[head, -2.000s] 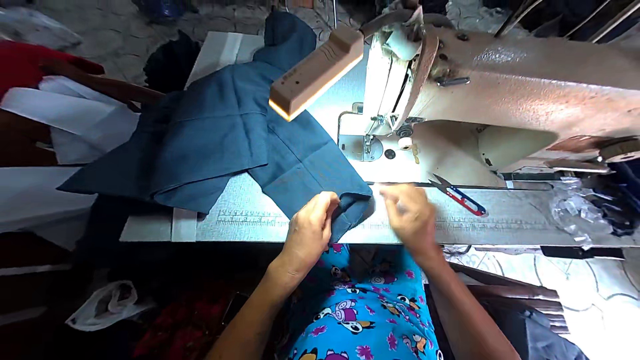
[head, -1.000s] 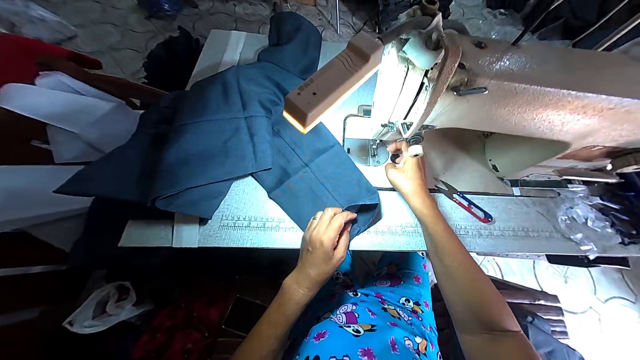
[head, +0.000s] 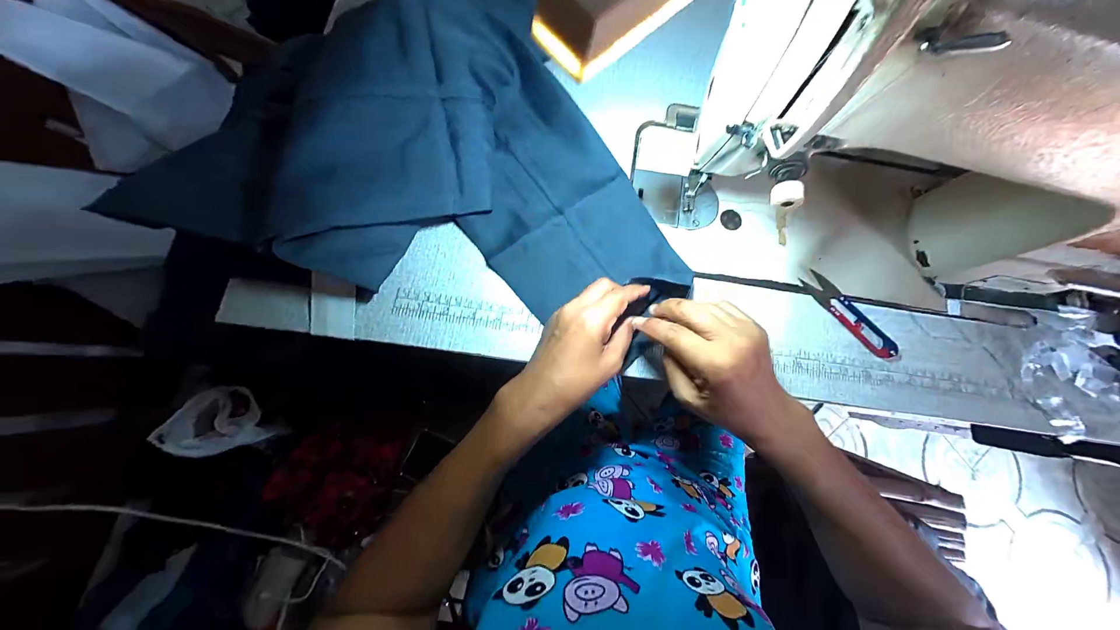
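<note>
A dark blue garment piece [head: 560,210] lies across the left of the sewing table, its narrow end reaching the front edge. My left hand [head: 586,337] pinches that end's folded edge from the left. Close beside it, my right hand [head: 713,359] has thumb and fingertips on the same fold; whether it holds something small there is hidden. Behind the hands is the sewing machine's presser foot [head: 693,188] over its metal plate, with no cloth under it. Thread snips [head: 853,319] with a red and blue handle lie to the right.
The machine's arm [head: 1015,96] spans the upper right. Rulers are marked along the table's front edge [head: 455,311]. Crumpled clear plastic [head: 1072,367] lies at the right end. A beige lamp-like block [head: 604,35] hangs over the cloth. White cloth [head: 87,70] is at the left.
My right hand was at the machine's needle area one second ago and has come back to the cloth's end beside my left hand. The left hand has stayed on the cloth.
</note>
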